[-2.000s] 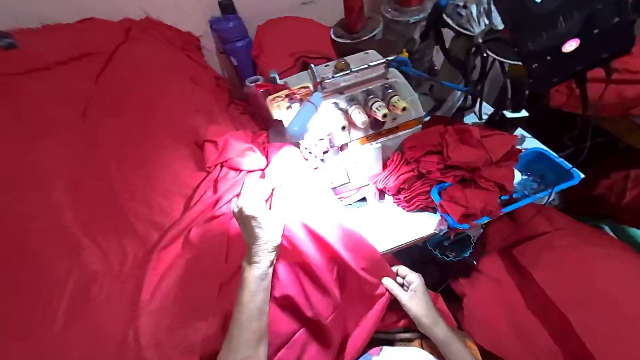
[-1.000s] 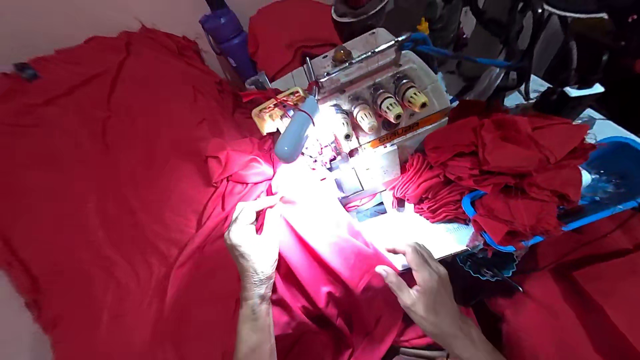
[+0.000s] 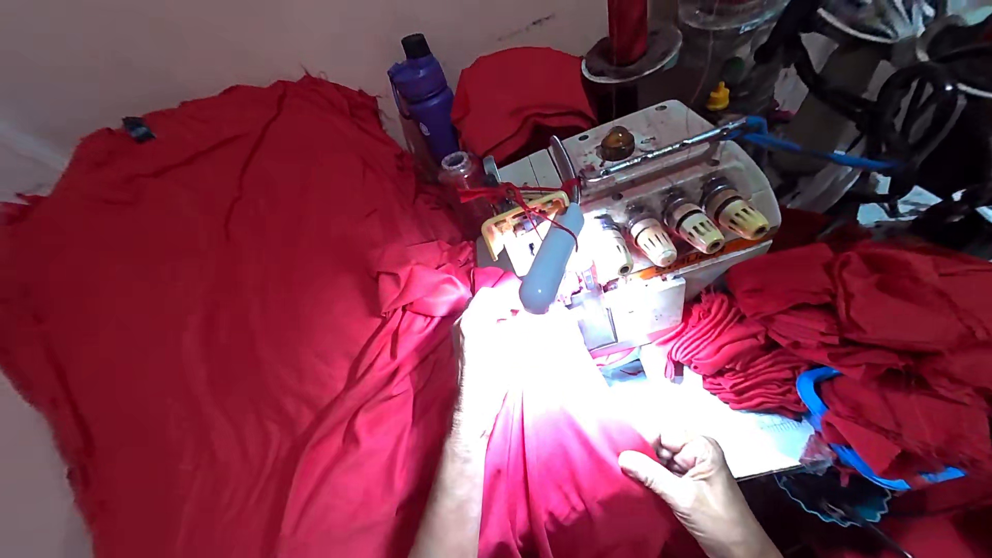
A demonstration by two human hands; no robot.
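Red fabric (image 3: pixel 573 480) runs from the work surface up to an overlock sewing machine (image 3: pixel 666 186) with a row of cream tension dials. My left hand (image 3: pixel 492 356) lies on the cloth just below the machine's front; strong lamp glare washes out its fingers, so their grip cannot be made out. Lower right, my right hand (image 3: pixel 686 473) is at the fabric's right edge, thumb over the cloth and fingers curled; whether it pinches the edge is unclear. A grey-handled lamp or tool (image 3: pixel 552 260) hangs over the needle area, which glare partly hides.
A large red cloth (image 3: pixel 201 310) spreads at left. Behind stand a purple bottle (image 3: pixel 428 101) and a red thread cone (image 3: pixel 628 35). Folded red pieces (image 3: pixel 736 356) lie right of the machine, beside a blue-rimmed basket (image 3: pixel 852 465) heaped with red cloth. Dark cables (image 3: pixel 914 116) hang at upper right.
My left hand has moved up toward the machine since one second ago. My right hand, at the cloth's edge two seconds ago, was more spread one second ago and is now more curled.
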